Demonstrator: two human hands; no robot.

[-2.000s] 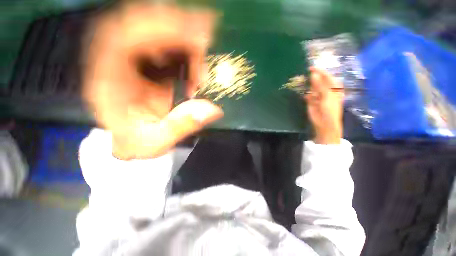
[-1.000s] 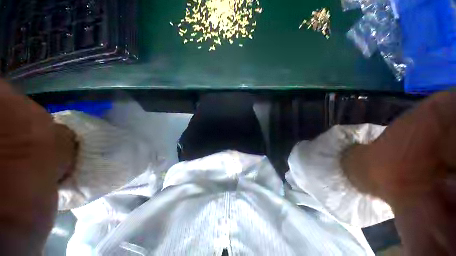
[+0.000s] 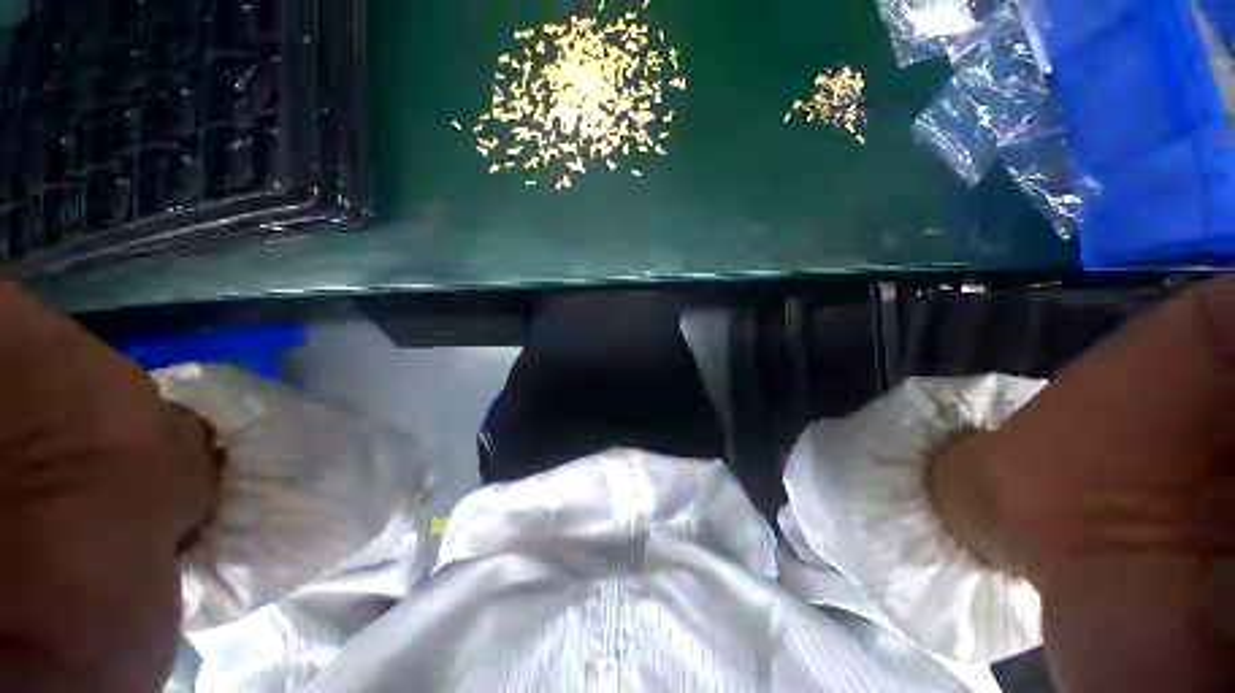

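My left hand (image 3: 88, 494) is large and close to the camera at the left edge, cut off by it; only the wrist and part of the hand show, and the fingers are out of the picture. My right hand (image 3: 1131, 501) is likewise close and cut off at the right edge, its fingers not visible. A large scattered pile of small pale parts (image 3: 580, 92) lies on the dark green bench top (image 3: 731, 203). A smaller, darker pile of mixed parts (image 3: 837, 100) lies to its right. Neither hand touches the piles.
Stacked glossy black blister trays (image 3: 163, 122) stand at the left. Crinkled clear plastic bags (image 3: 995, 115) lie at the right beside a blue bin (image 3: 1144, 136). The bench's front edge (image 3: 610, 282) runs across the picture. Something blue (image 3: 257, 347) is under the bench at left.
Both hands have moved from over the bench to close by the camera at either side since two seconds ago. The bench items sit slightly lower in view than one second ago.
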